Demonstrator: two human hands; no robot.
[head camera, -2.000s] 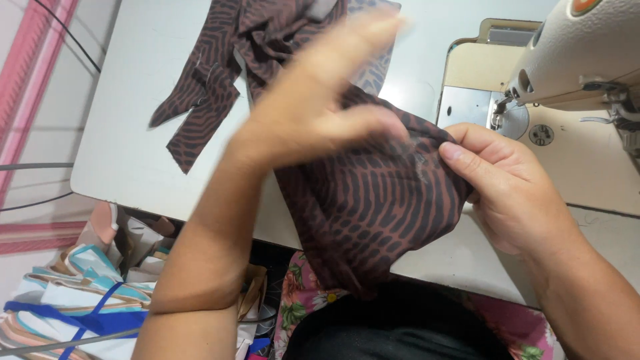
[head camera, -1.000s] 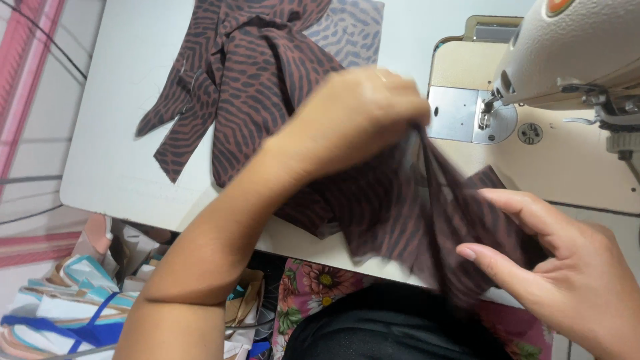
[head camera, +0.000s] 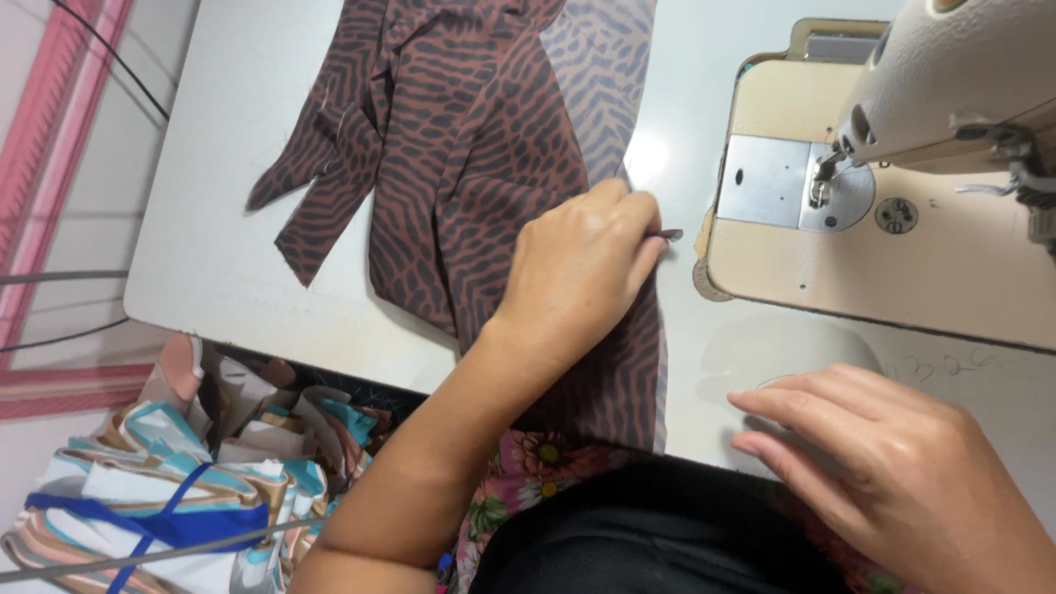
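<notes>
Brown fabric with black animal-print marks (head camera: 511, 124) lies folded over the white sewing table (head camera: 223, 165), its lower end hanging at the front edge. My left hand (head camera: 586, 247) is closed on the fabric's right edge, and a small tip of cloth sticks out past the fingertips. To the right, my right hand (head camera: 858, 454) hovers over the table front with fingers apart and nothing in it. A paler, greyish-blue face of print (head camera: 606, 74) shows at the top. The sewing machine's presser foot (head camera: 818, 191) stands over its metal needle plate (head camera: 763, 181), clear of the fabric.
The sewing machine head (head camera: 924, 82) fills the upper right above its cream bed (head camera: 825, 264). Below the table at left are bundled striped cloth pieces (head camera: 165, 478) tied with blue strips. A pink frame (head camera: 49, 148) and dark cables stand at far left. Handwritten marks show on the table.
My right hand has let go of the fabric and is now apart from it. The fabric end, earlier stretched toward the right hand, now lies further left. My left hand has moved lower than two seconds ago.
</notes>
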